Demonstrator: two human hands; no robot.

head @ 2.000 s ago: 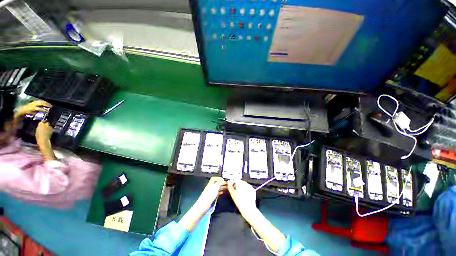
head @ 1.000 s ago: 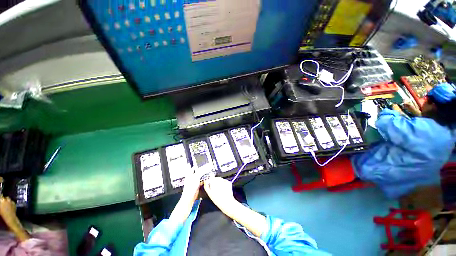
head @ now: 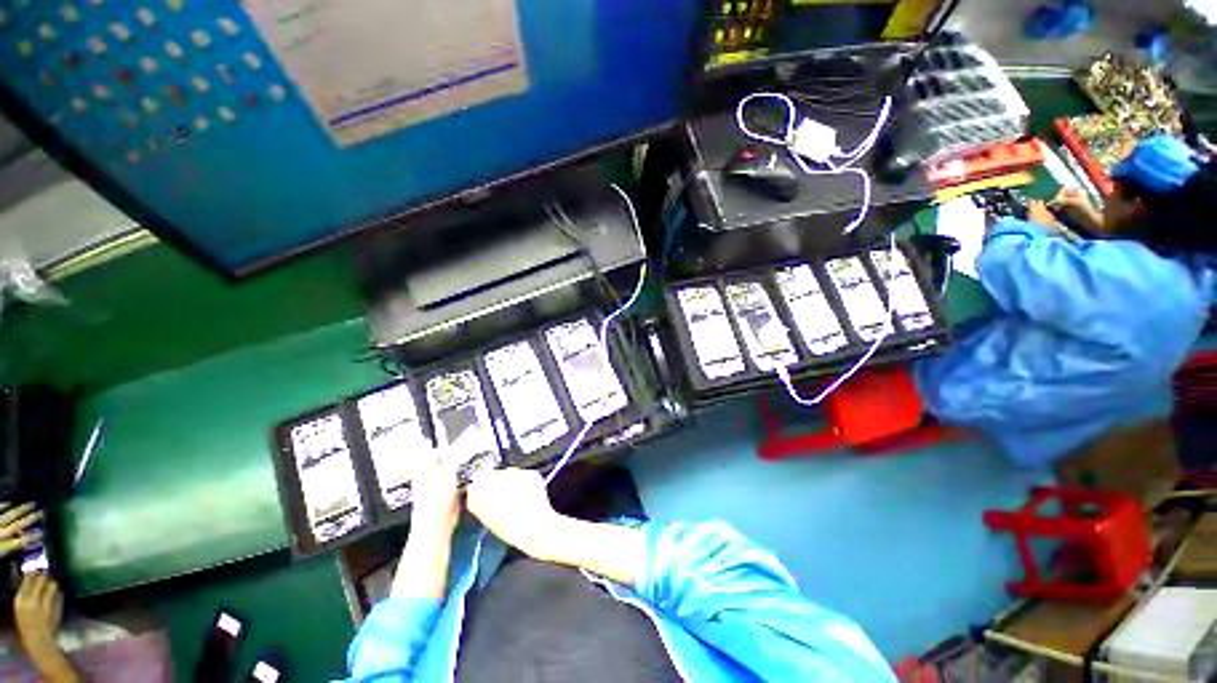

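Note:
A black tray [head: 307, 530] holds several open-backed phones side by side. My left hand [head: 437, 483] is at the lower end of the middle phone [head: 462, 416], fingers bent; whether it grips the phone is unclear. My right hand [head: 509, 508] touches or nearly touches it, fingers closed where a white USB cable [head: 571, 451] runs in from the right. The plug is hidden by my fingers. The middle phone shows a grey patch; its neighbours look mostly white.
A second phone tray [head: 814, 370] stands to the right, a white cable at its lower edge. Behind are a large monitor [head: 441, 147], black computer cases [head: 787, 214] and a white block [head: 813, 140]. A coworker in blue [head: 1068, 320] sits right near red stools [head: 1074, 540]; another's hands show far left.
The view has turned right, so the trays sit further left and the blue-smocked coworker shows more. My hands stay at the middle phone's lower end, my left hand now slightly over it.

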